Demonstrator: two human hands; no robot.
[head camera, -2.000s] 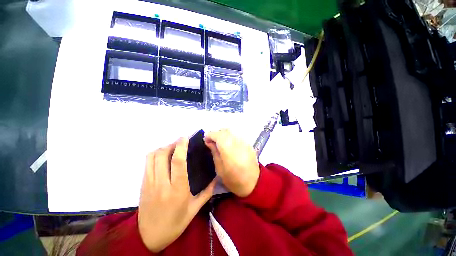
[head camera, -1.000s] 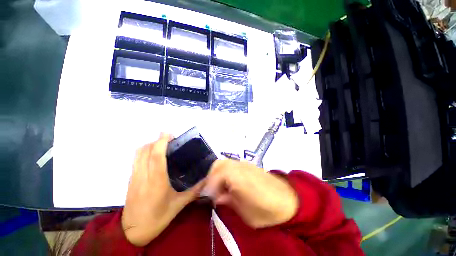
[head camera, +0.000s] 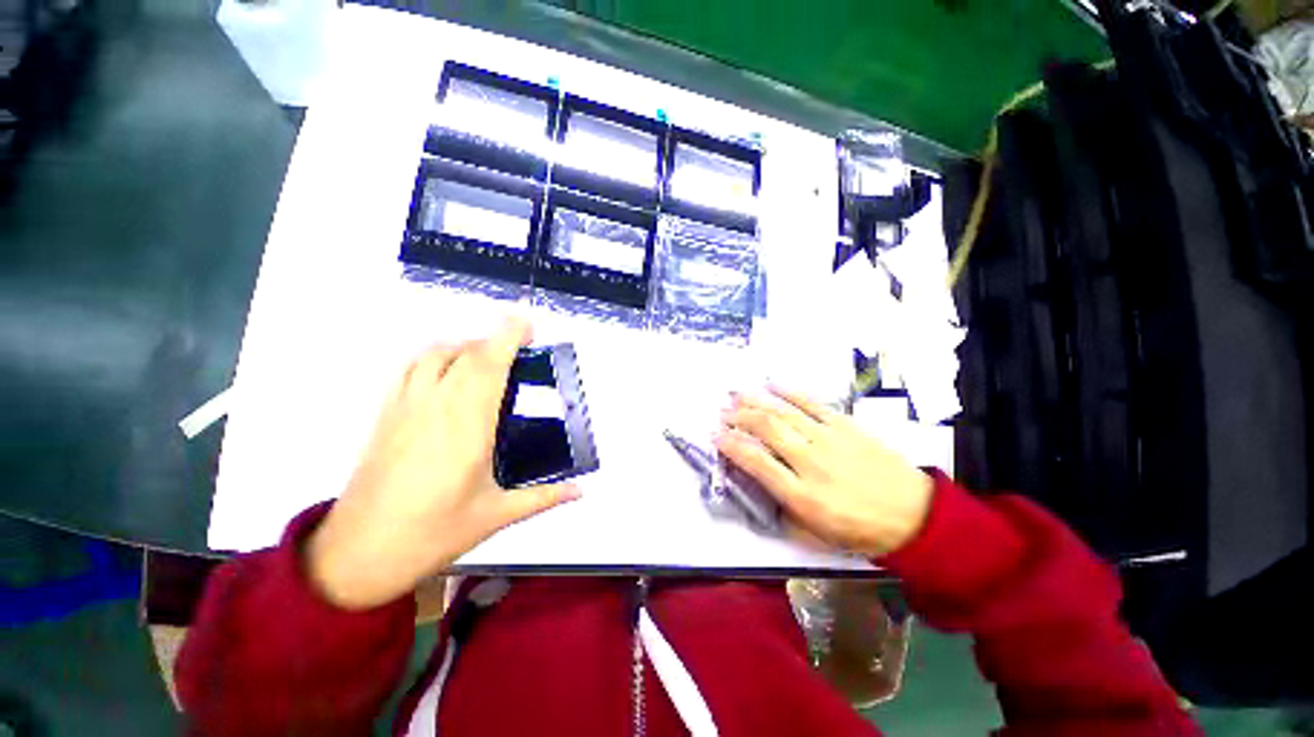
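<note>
My left hand (head camera: 432, 468) grips a black display housing (head camera: 543, 418) by its edges, low over the white sheet (head camera: 346, 346). Its glossy dark screen faces up and reflects white light. My right hand (head camera: 821, 468) lies over the grey metal air blow gun (head camera: 728, 487), whose thin nozzle points up and left. The palm hides part of the gun, so I cannot tell how firmly it is held. Several black front panels (head camera: 476, 262) with clear windows lie in two rows on clear film beyond my hands. The lower right spot of the rows holds only clear wrinkled film (head camera: 706, 277).
Black stacked trays (head camera: 1038, 288) stand at the right, beside a yellow hose (head camera: 981, 216). A crumpled white pile (head camera: 922, 324) and small dark parts lie at the sheet's right side. The green strip (head camera: 865, 65) runs beyond. A whitish object (head camera: 274, 51) sits at the far left corner.
My right hand has left the housing and moved right onto the blow gun. My left hand keeps the housing, now with its screen turned up. The view has shifted.
</note>
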